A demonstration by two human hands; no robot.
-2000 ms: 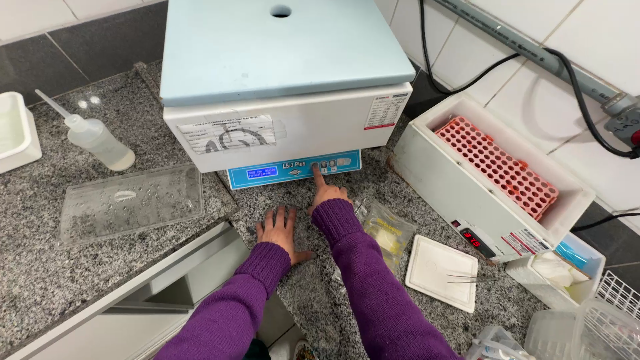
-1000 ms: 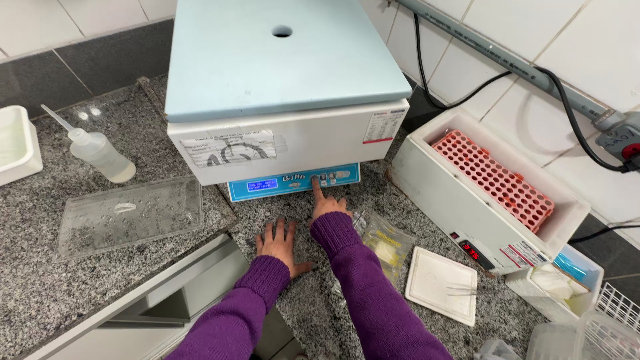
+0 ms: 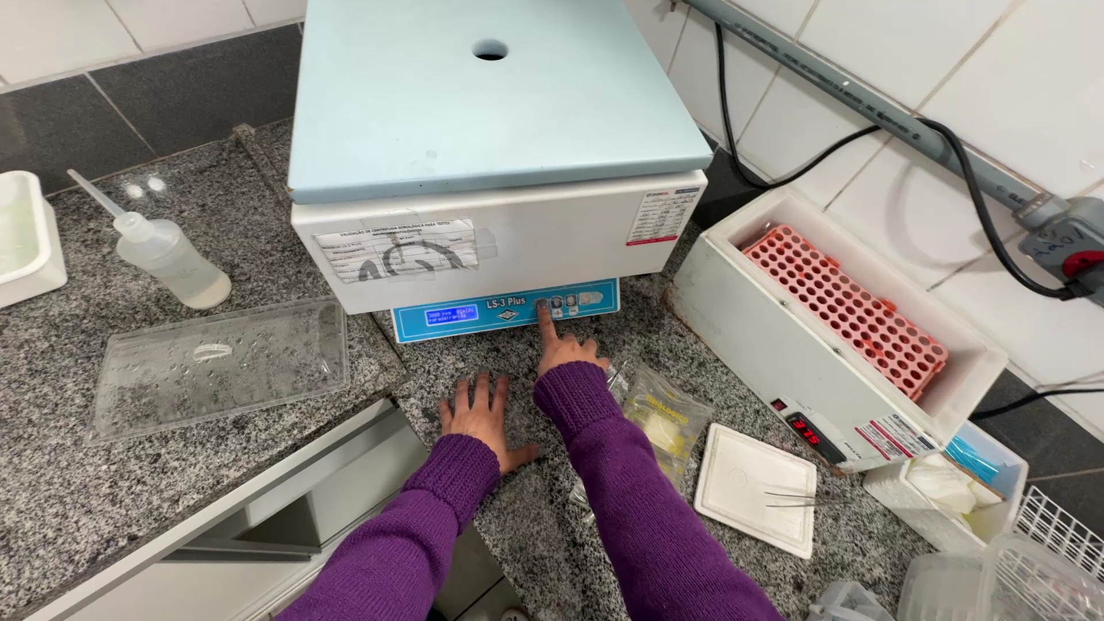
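Note:
A white centrifuge (image 3: 552,246) with a closed pale blue lid (image 3: 500,112) stands on the granite counter. Below its body is a blue control panel (image 3: 414,326) with a lit display. My right hand (image 3: 569,349) points its index finger at the panel and touches a round button beside the display's right side; the other fingers are curled and hold nothing. My left hand (image 3: 479,423) rests flat on the counter in front of the machine, fingers apart and empty. A plastic packet (image 3: 664,423) lies just right of my right wrist, partly behind the sleeve.
At right, a water bath (image 3: 759,336) holds a red tube rack (image 3: 845,310); a white tray (image 3: 742,483) with tweezers (image 3: 789,500) lies before it. A wash bottle (image 3: 177,263) and a clear plastic lid (image 3: 224,362) are at left, above an open drawer (image 3: 285,509). Black cables run along the wall.

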